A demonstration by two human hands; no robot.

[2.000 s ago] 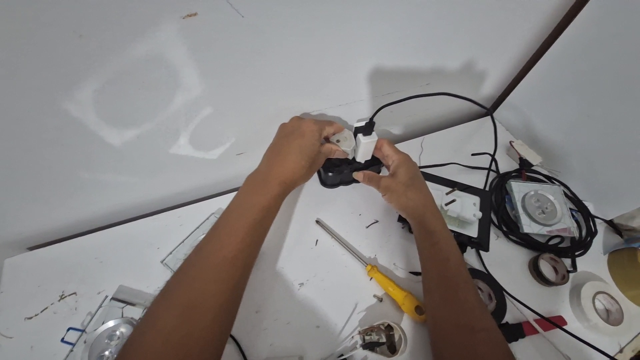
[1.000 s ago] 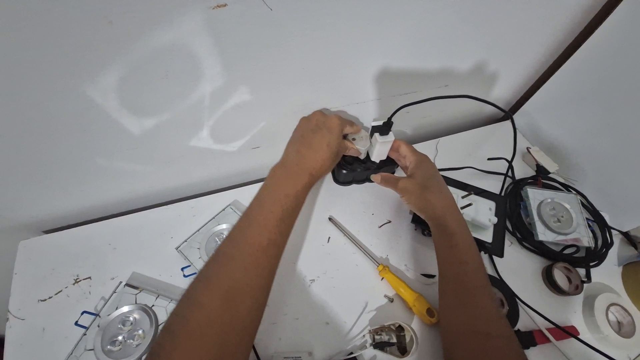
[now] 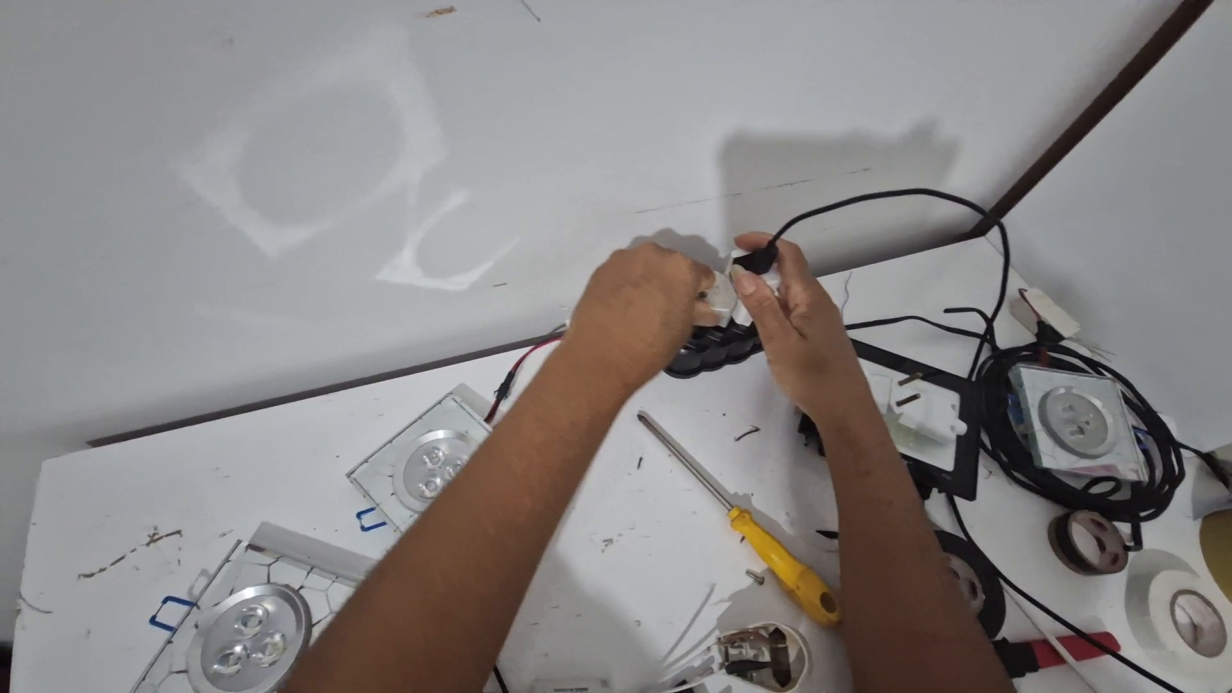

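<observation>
My left hand (image 3: 643,306) grips a white plug (image 3: 717,300) just above a black multi-socket outlet (image 3: 714,352) near the wall. My right hand (image 3: 797,327), its thumb and fingers closed, holds a white adapter (image 3: 743,306) beside that plug. A black cable's connector (image 3: 756,260) is at the adapter's top, and the cable arches away to the right. The fingers hide parts of both pieces, so whether they sit fully in the outlet cannot be told. A screwdriver with a yellow handle (image 3: 784,568) lies below the hands.
Glass-framed LED downlights (image 3: 433,469) lie at the left; another (image 3: 1076,422) rests on coiled black cable (image 3: 991,404). A black frame (image 3: 965,438), tape rolls (image 3: 1189,616) and a red-handled tool (image 3: 1073,650) are at the right. An opened white fitting with wires (image 3: 760,656) sits in front.
My right hand has shifted up from beside the black outlet onto the white adapter and the cable's connector. My left hand remains at the white plug. The view has moved somewhat.
</observation>
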